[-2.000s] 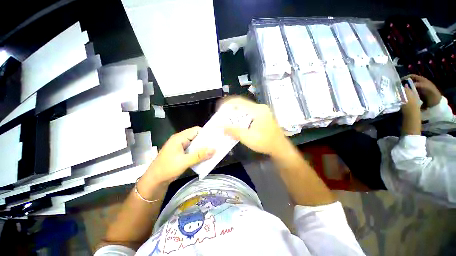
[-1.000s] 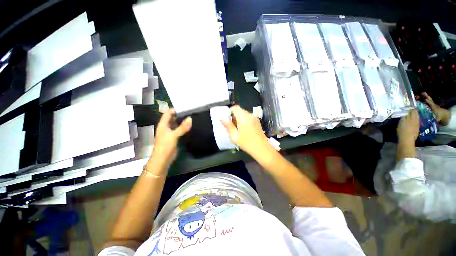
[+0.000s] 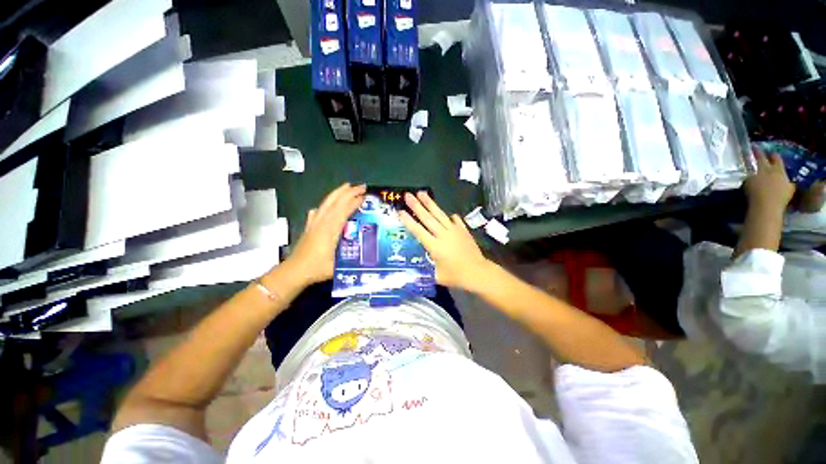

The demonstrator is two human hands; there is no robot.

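A retail box (image 3: 382,249) with a blue-purple printed front lies face up at the bench's front edge, close to my body. Its lid is down, and "T4+" shows at its far end. My left hand (image 3: 328,234) lies along its left side with fingers near the far left corner. My right hand (image 3: 444,243) lies on its right side with fingers spread over the top. Both hands touch the box. What is inside the box is hidden.
Three blue-black boxes (image 3: 367,68) stand behind the work spot. Open white-flapped boxes (image 3: 163,195) are piled at left. A clear tray (image 3: 485,136) of pale wrapped devices stands at right. White scraps (image 3: 469,172) lie between. Another person's hand (image 3: 770,186) holds a box at far right.
The pale device has gone from view, and the black box's large white lid flap is now down. The box has turned printed side up and come nearer my body, with both hands on it.
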